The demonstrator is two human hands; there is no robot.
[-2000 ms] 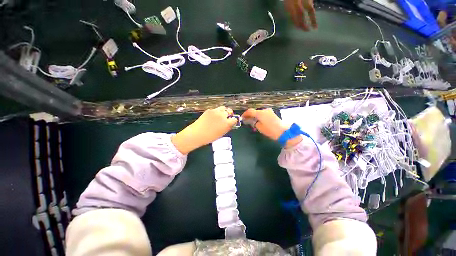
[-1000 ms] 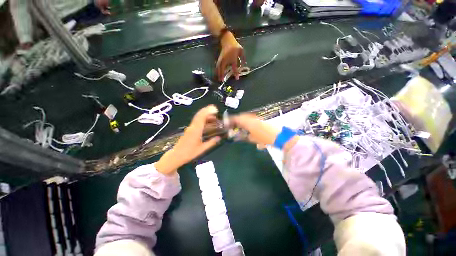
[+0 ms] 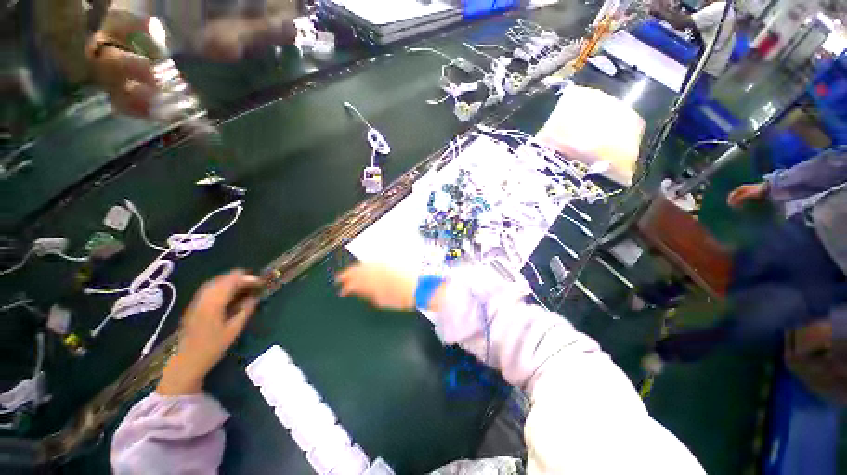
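My left hand (image 3: 209,325) is over the near side of the worn rail, slightly blurred, with thumb and fingers apart and nothing seen in it. My right hand (image 3: 376,285), with a blue wrist strap (image 3: 428,291), is by the near left edge of the white sheet (image 3: 376,238). Its fingers are spread and look empty. Green circuit boards (image 3: 455,218) lie heaped on the sheet among white cords. A row of white housings (image 3: 306,417) runs along the bench below and between my hands. An adapter unit (image 3: 372,179) with its cord lies on the belt beyond the rail.
The rail (image 3: 325,232) crosses diagonally between bench and belt. Cord bundles (image 3: 139,301) and boards lie on the belt at left. A pale cushion-like item (image 3: 594,134) is beyond the sheet. Another person's blurred hand (image 3: 125,79) is at upper left; another person's arm (image 3: 799,176) is at right.
The view has turned right. My hands have moved apart, and the small item between them no longer shows there. The other person's hand has drawn back from the belt.
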